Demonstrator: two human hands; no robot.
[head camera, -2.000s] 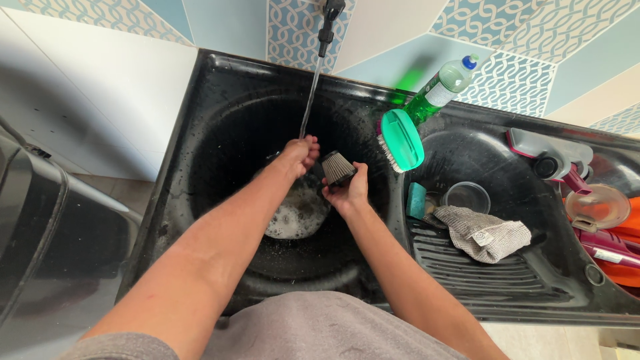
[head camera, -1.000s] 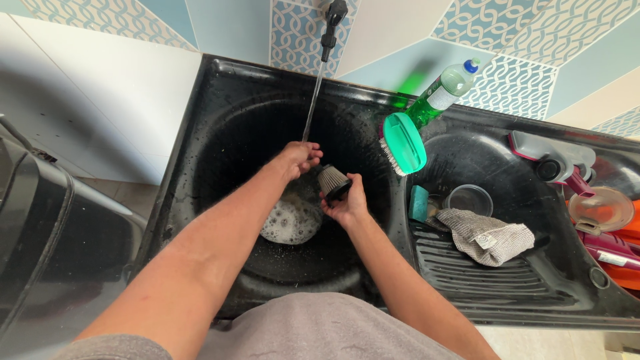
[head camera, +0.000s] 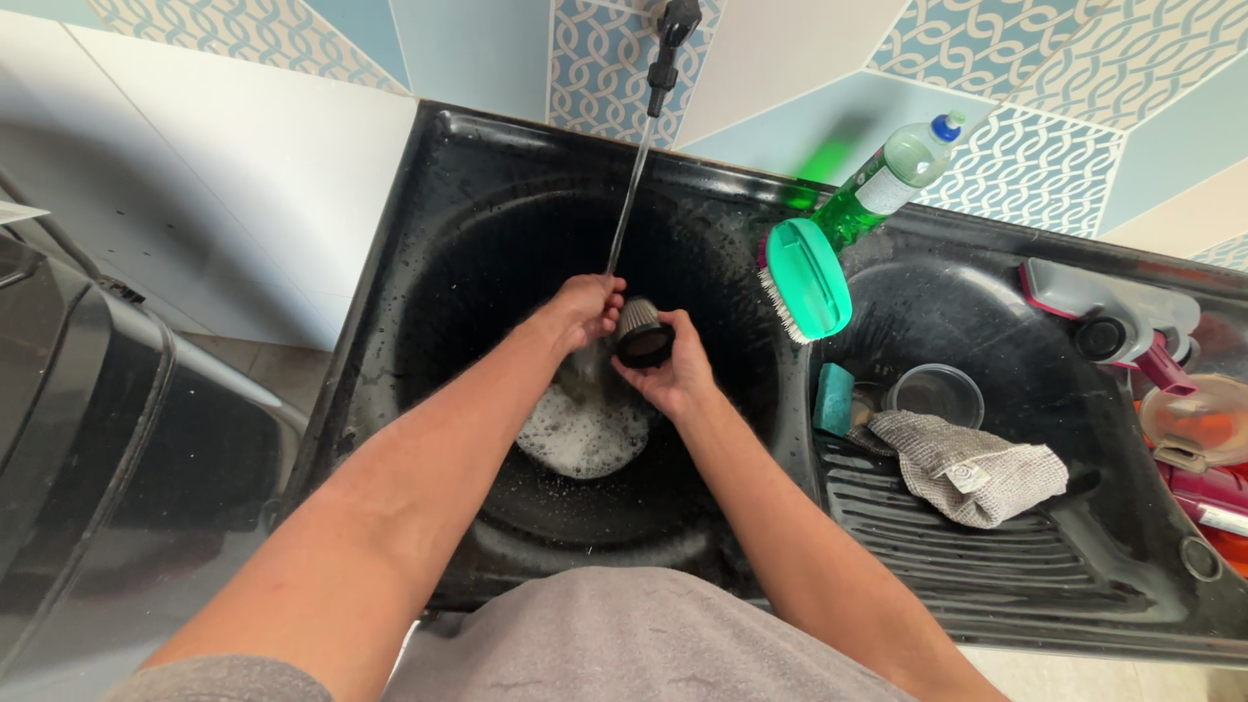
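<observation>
Over the round black sink basin (head camera: 624, 531), my right hand (head camera: 680, 366) grips a pleated cone-shaped filter (head camera: 641, 314) by its black rim, which now faces toward me. My left hand (head camera: 590, 307) is just left of the filter, in the water stream (head camera: 632, 195) that falls from the black faucet (head camera: 666, 60). Its fingers are curled; whether they hold anything is not visible. Below my hands, foamy water (head camera: 583, 434) lies at the bottom of the basin.
A green scrub brush (head camera: 807, 280) and a dish-soap bottle (head camera: 882, 185) stand at the basin's right rim. Farther right are a sponge (head camera: 834, 400), a clear round container (head camera: 936, 395), a grey cloth (head camera: 975, 473) and vacuum cleaner parts (head camera: 1111, 302).
The filter has tilted in my right hand, so its black rim end shows more toward the camera. My left hand remains at the water stream.
</observation>
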